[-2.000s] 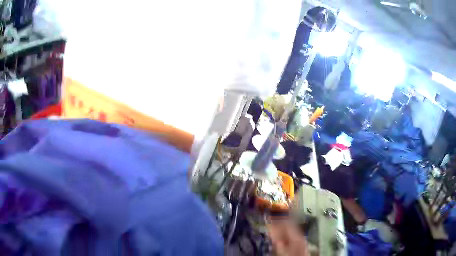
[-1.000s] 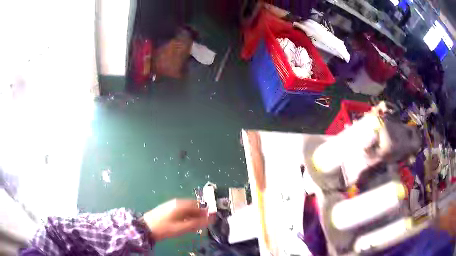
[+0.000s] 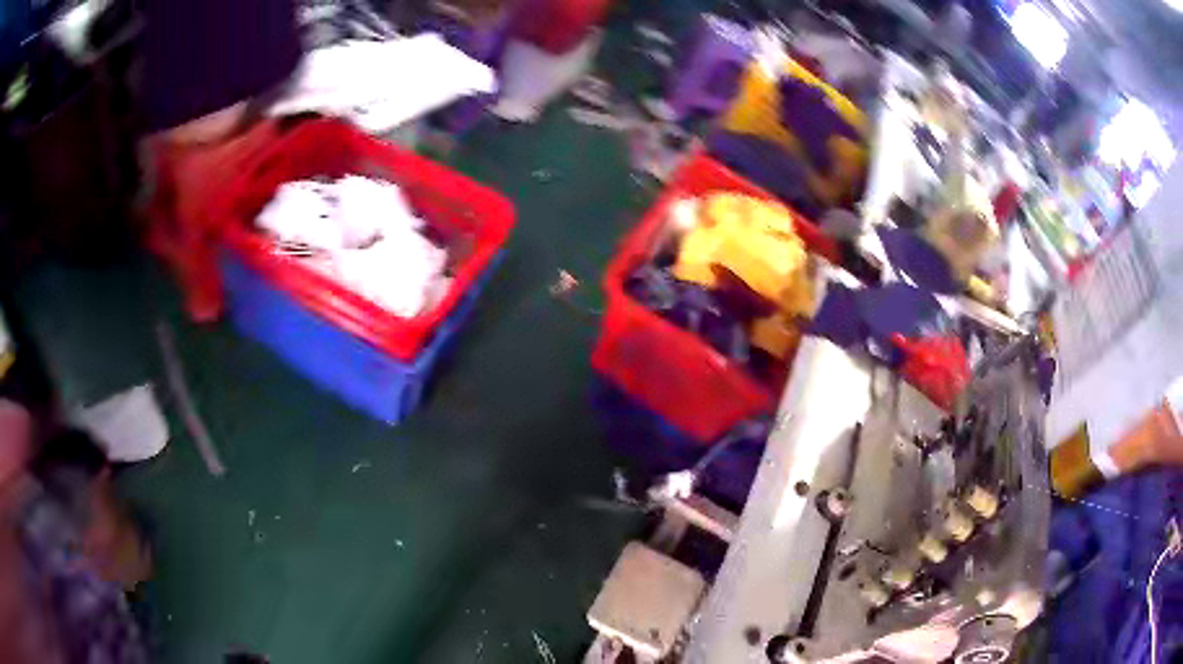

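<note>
My left hand seems to be the blurred skin patch by a patterned sleeve at the lower left edge; its fingers and anything in it cannot be made out. My right hand is not seen for certain. Nearest in front is a pale sewing machine at the lower right, with a row of small knobs and a round wheel at its bottom. A red crate beyond it holds yellow cloth and dark cloth. Another red crate, on a blue crate, holds white cloth.
Green floor shows between the crates and the machine. A small pale box-like part stands beside the machine. Cloth heaps lie along the upper right. A hand, seemingly another person's, reaches in at the right edge over blue cloth.
The view has swung right and blurred. The crates now appear larger and further left. My left hand has shifted from the lower middle to the left edge. The machine with knobs has come into view.
</note>
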